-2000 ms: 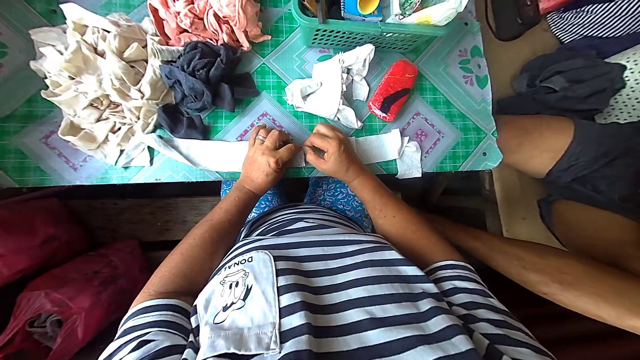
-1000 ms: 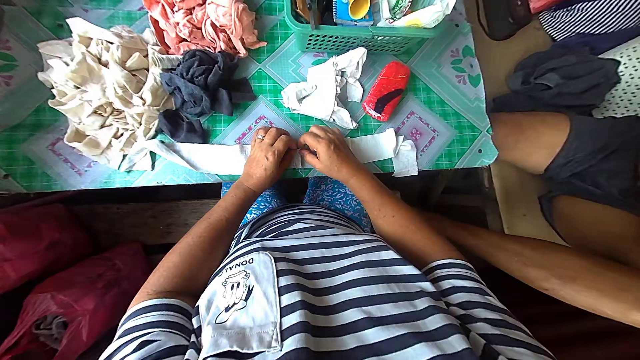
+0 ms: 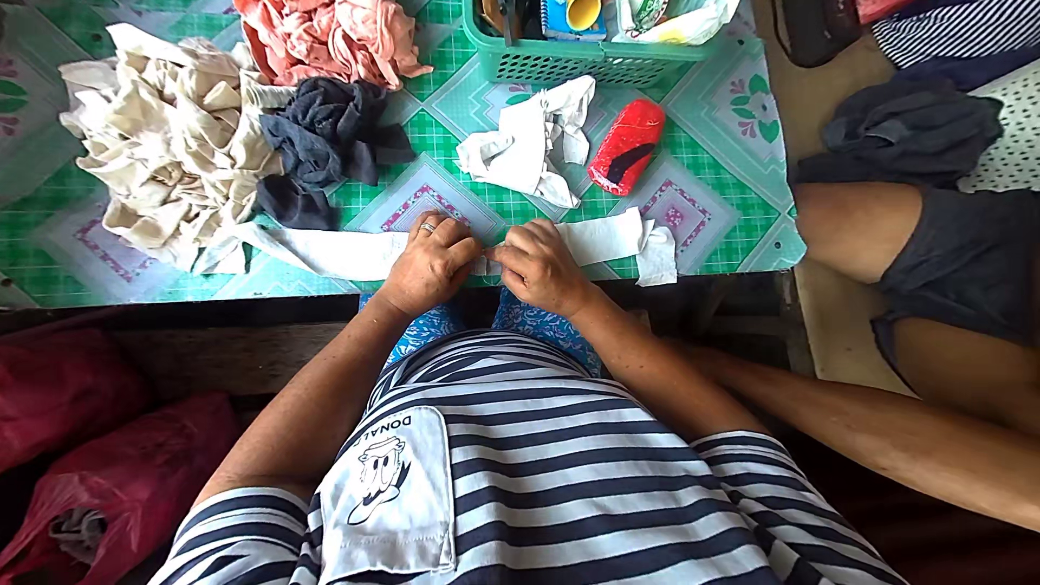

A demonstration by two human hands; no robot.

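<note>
A long strip of white cloth (image 3: 341,253) lies along the near edge of the table, running under both hands. My left hand (image 3: 435,258), with a ring on one finger, grips the strip near its middle. Close beside it, my right hand (image 3: 538,264) pinches the same strip, thumb and fingertips near the left hand's. The exact fold between the fingers is hidden. A small white piece (image 3: 656,253) sits at the strip's right end. Beyond the hands are a crumpled white cloth (image 3: 528,146) and a red wrapped roll-shaped object (image 3: 627,146) with a dark patch.
Heaps of cream cloth (image 3: 175,146), dark cloth (image 3: 325,134) and salmon cloth (image 3: 329,36) cover the table's left. A green plastic basket (image 3: 585,63) with supplies stands at the back. Red plastic bags (image 3: 122,487) are below left. Another person's bare legs (image 3: 861,236) are at the right.
</note>
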